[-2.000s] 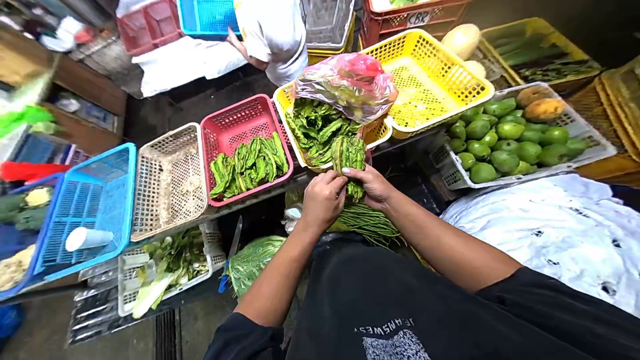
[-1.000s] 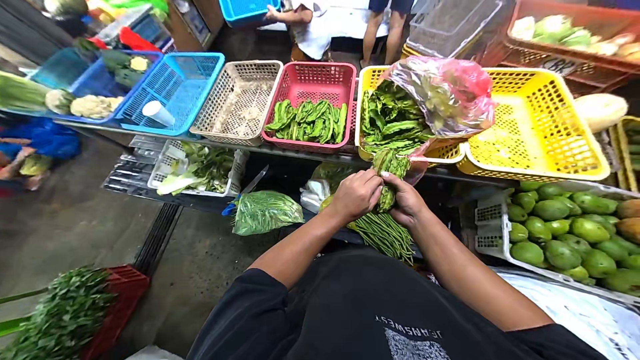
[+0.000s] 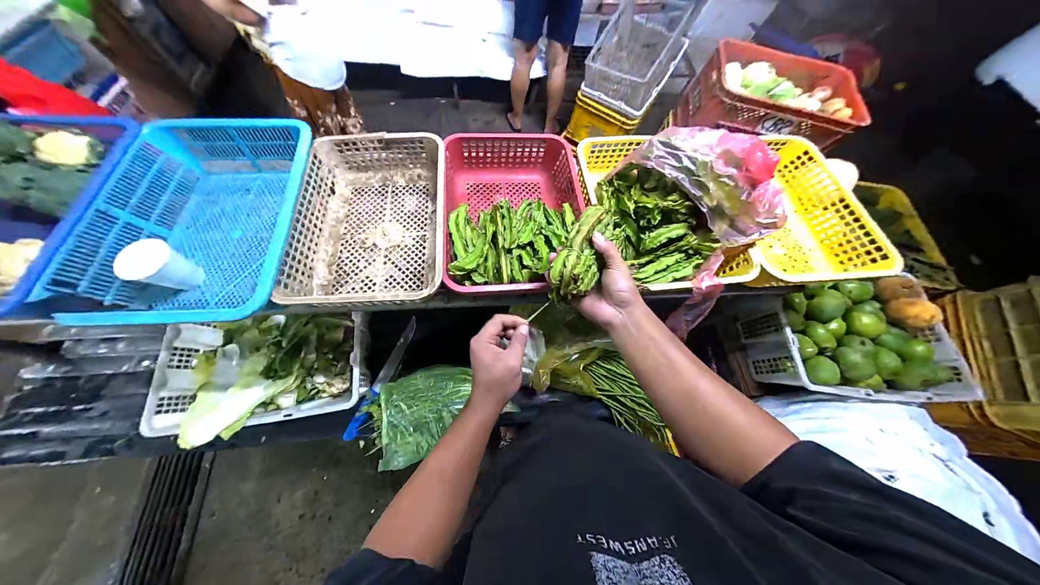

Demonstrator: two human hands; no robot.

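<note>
A bundle of winged beans (image 3: 578, 256) is in the grasp of my right hand (image 3: 609, 284), above the near edge between two baskets. My left hand (image 3: 500, 353), lower and to the left, pinches the end of a thin pale strand (image 3: 538, 312) that runs to the bundle. More winged beans (image 3: 512, 240) lie in the pink plastic basket (image 3: 513, 148) just beyond. To the right, further winged beans (image 3: 662, 236) fill a yellow basket, partly under a pink and clear plastic bag (image 3: 723, 183).
A beige basket (image 3: 361, 219) and a blue basket (image 3: 219, 195) with a white cup (image 3: 157, 264) stand left. Below are a knife (image 3: 396, 353), bagged greens (image 3: 426, 410) and long beans (image 3: 621, 390). Green fruit (image 3: 865, 333) fills a crate at right. Two people stand beyond.
My left hand has come away from the bundle, down and to the left, drawing out the strand. The bundle stays in my right hand. The view has shifted.
</note>
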